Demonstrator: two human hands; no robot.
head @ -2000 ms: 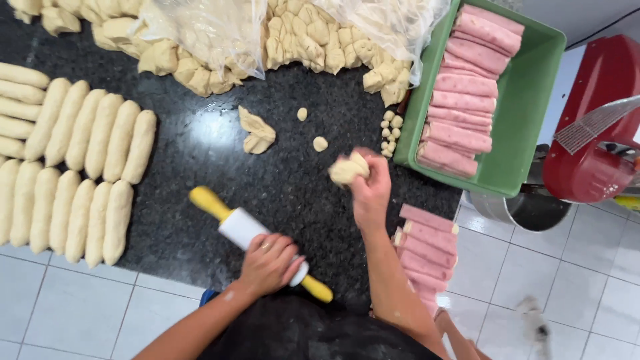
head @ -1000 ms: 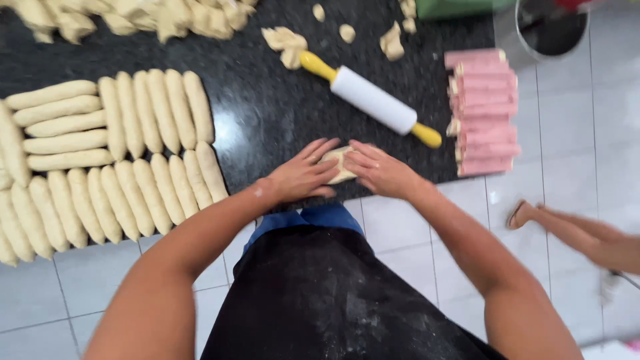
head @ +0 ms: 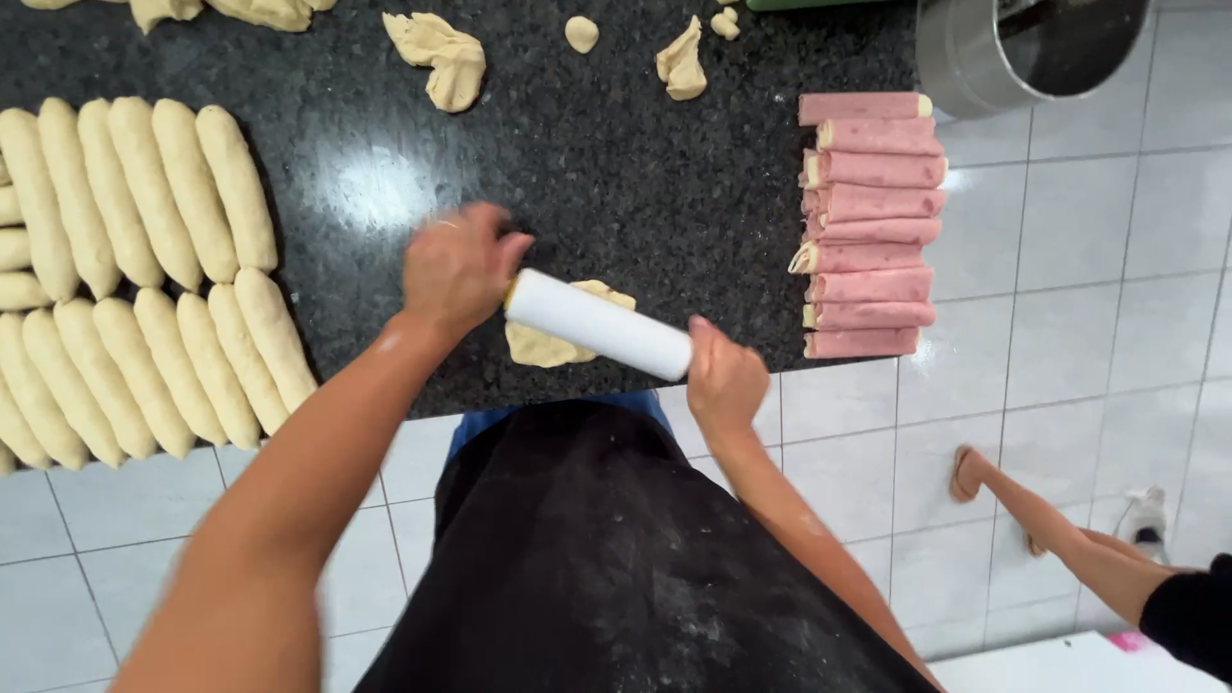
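A white rolling pin [head: 599,324] lies tilted across a flattened piece of dough [head: 547,345] near the counter's front edge. My right hand [head: 726,377] is closed around the handle at its lower right end. My left hand [head: 464,265] is at the upper left end; it is blurred, with the thumb apart, and whether it grips the handle cannot be told. Both handles are mostly hidden by the hands. Rows of shaped dough logs [head: 135,192] lie at the left. Rolled ham slices with a pale filling [head: 874,257] form a column at the right.
Dough scraps [head: 452,67], [head: 681,63] and a small dough ball [head: 581,35] lie at the back of the dark granite counter [head: 616,173]. A metal pot [head: 962,58] stands at the upper right, beside a green container's edge [head: 808,3]. Another person's legs [head: 1059,539] show at right.
The rolling pin has come from behind the dough to on top of it, with my right hand now on its handle. Both hands were on the dough one second ago. The dough is flatter and wider.
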